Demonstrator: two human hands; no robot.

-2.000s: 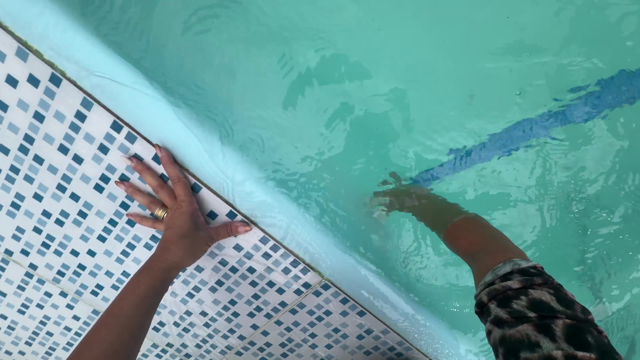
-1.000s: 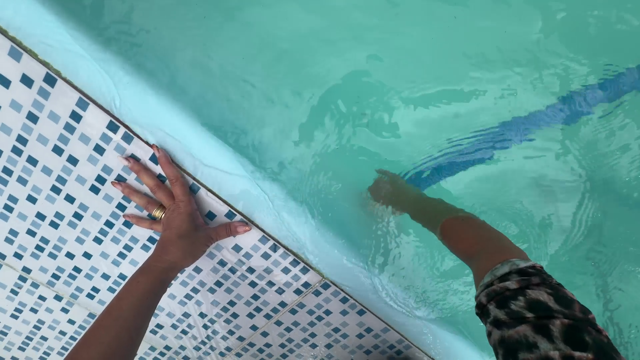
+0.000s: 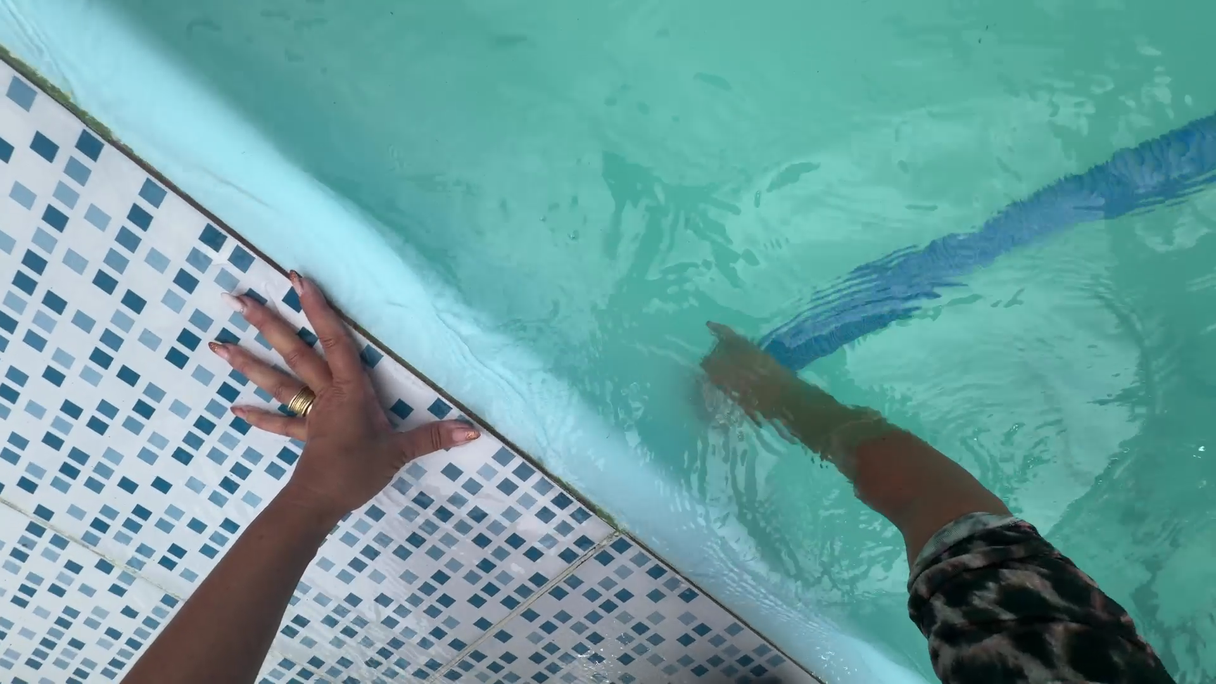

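Observation:
My left hand, with gold rings on one finger, lies spread flat on the blue-and-white mosaic-patterned tiles beside the pool edge. Under the rippled water is my right hand, its forearm partly submerged and its patterned sleeve pushed up near the elbow. A blue band, possibly a hose or a painted line, runs underwater from the right side to beside my right hand. Ripples blur the fingers, so whether they hold anything cannot be told.
The pool's pale submerged ledge runs diagonally from upper left to lower right. A dark, partly mossy seam borders the tiles. Rippling green water spans the upper and right parts of the view.
My left hand has stayed in place on the tiles. My right hand has shifted slightly underwater, and the ripples around it have changed.

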